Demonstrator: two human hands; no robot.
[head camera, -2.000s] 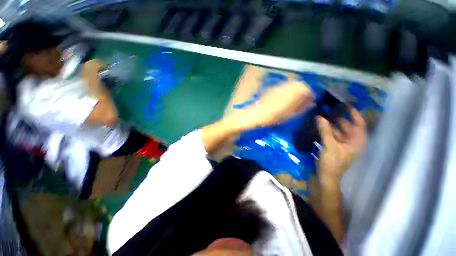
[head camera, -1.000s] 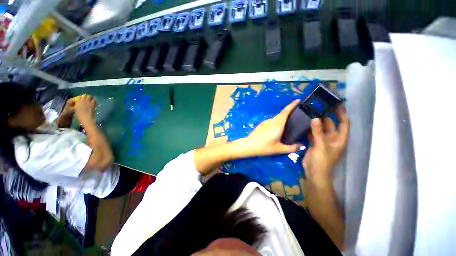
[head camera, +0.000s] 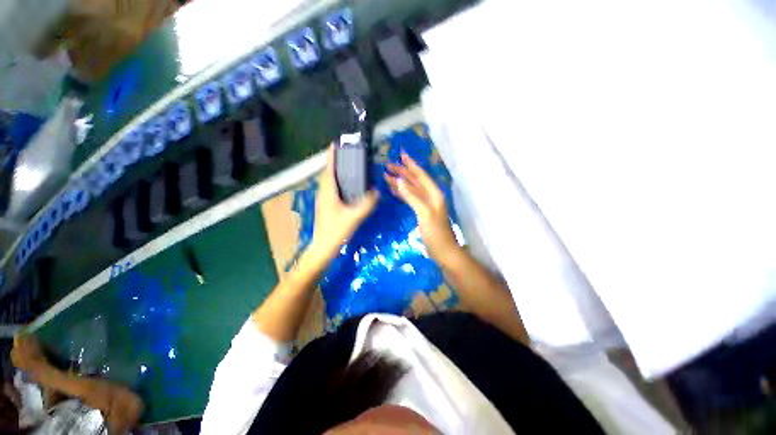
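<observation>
My left hand (head camera: 339, 212) holds a dark grey device housing (head camera: 351, 168) upright in the picture, over the far edge of the work place. The top end of the housing reaches the pale metal edge and shows a shiny spot. My right hand (head camera: 419, 197) is to the right of the housing, apart from it, with its fingers spread and nothing seen in it. A pile of blue film scraps (head camera: 370, 268) lies on tan cardboard (head camera: 281, 223) under my hands.
Black housings (head camera: 197, 174) stand in a row on the line beyond the pale metal edge (head camera: 183, 228), with light-blue frame parts (head camera: 208, 101) behind them. White sheets (head camera: 587, 127) fill the right side. A thin dark stick (head camera: 196, 266) and another person's arms (head camera: 77, 386) are at left.
The view has turned. My left hand has moved the housing away from my body towards the line. My right hand has come off the housing and its fingers are spread.
</observation>
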